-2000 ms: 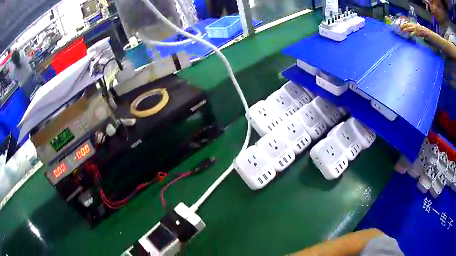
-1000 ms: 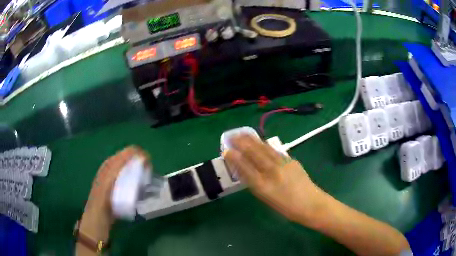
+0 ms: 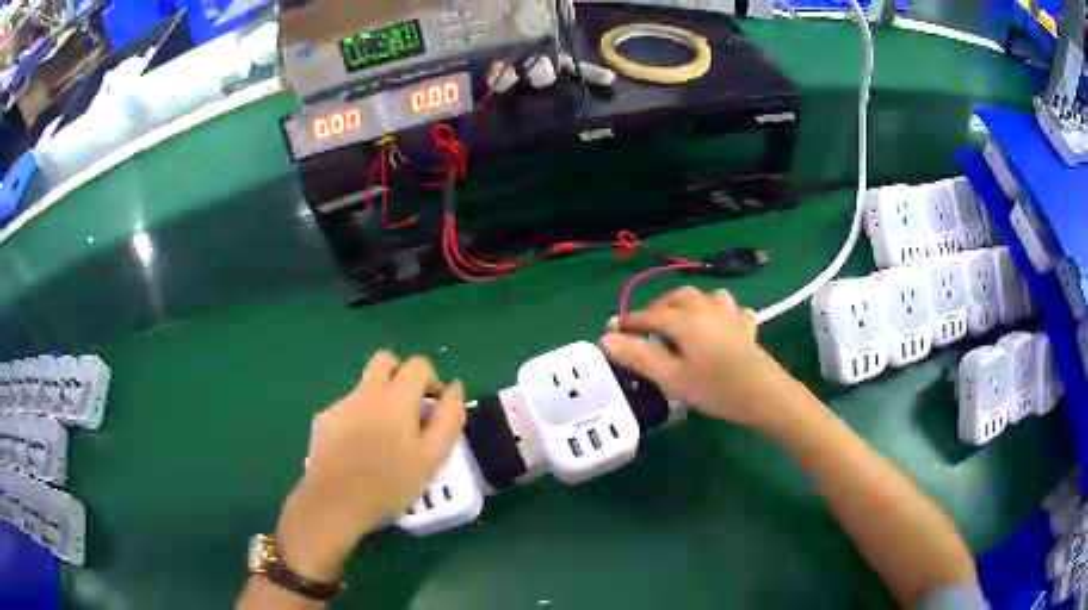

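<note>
A white wall adapter [image 3: 575,411] sits face up on the power strip [image 3: 513,411], its outlet and USB ports showing. A second white adapter [image 3: 444,500] sits on the strip's left part, mostly under my left hand [image 3: 388,441], whose fingers grip its upper edge. My right hand [image 3: 680,352] is above the strip's right end, thumb and finger pinched at the thin red test lead [image 3: 632,292] beside the first adapter. The lead's gripped end is hidden by the fingers. A black plug [image 3: 736,260] lies on the bench behind that hand.
A meter with red readouts [image 3: 384,113] and a green-display instrument stand on a black stand [image 3: 668,131] with a tape roll [image 3: 656,54]. Adapter rows stand right [image 3: 907,316] and left [image 3: 48,447]. A white cord [image 3: 853,226] curves at right. Blue sheets [image 3: 1026,179] lie far right.
My left hand has brought its adapter down onto the strip's left part. My right hand has left the other adapter and moved right to the red lead. The view has turned down from the right side.
</note>
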